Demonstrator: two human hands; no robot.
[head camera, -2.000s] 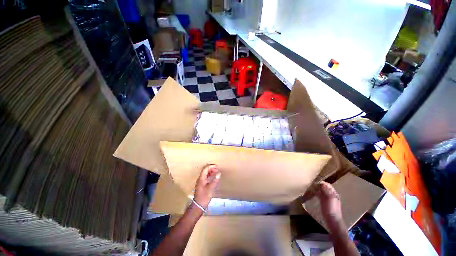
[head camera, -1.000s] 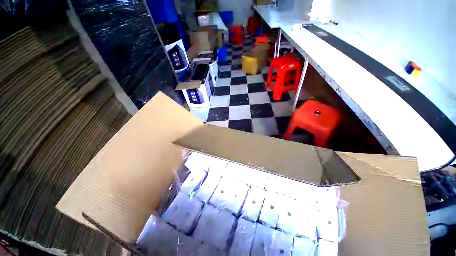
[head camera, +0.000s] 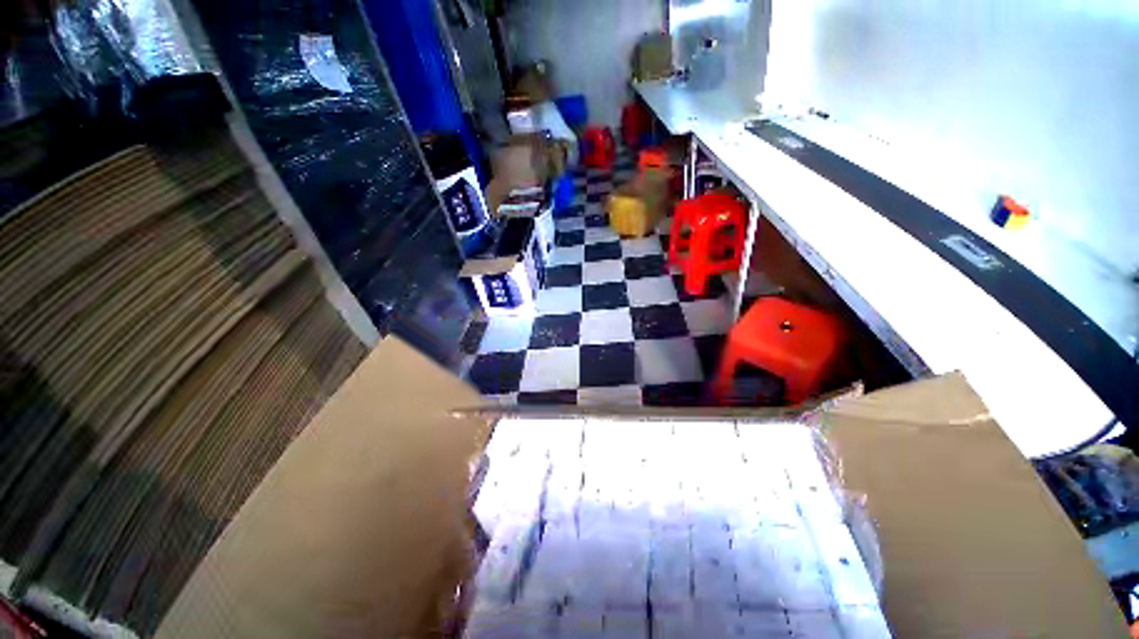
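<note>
An open brown cardboard carton (head camera: 337, 512) is close in front of me at the bottom of the view. Its left and right flaps stand spread outward. The far flap shows only as a thin edge. Tight rows of small white packs (head camera: 662, 524) fill it, with some clear plastic film (head camera: 862, 537) along the right inner side. The carton's near side is cut off by the bottom edge of the picture. Neither my left hand nor my right hand is in view.
Flattened cartons (head camera: 138, 375) are stacked at left beside a dark film-wrapped stack (head camera: 337, 162). A long white bench (head camera: 899, 300) runs along the right. Red stools (head camera: 784, 343) stand beside and under it. White boxes (head camera: 506, 290) and a yellow box (head camera: 631, 215) are on the checked floor (head camera: 587, 327).
The carton's near flap and both my hands have left the view since the earliest frame. The carton sits closer and lower, its far flap no longer leaning over the packs as one second ago.
</note>
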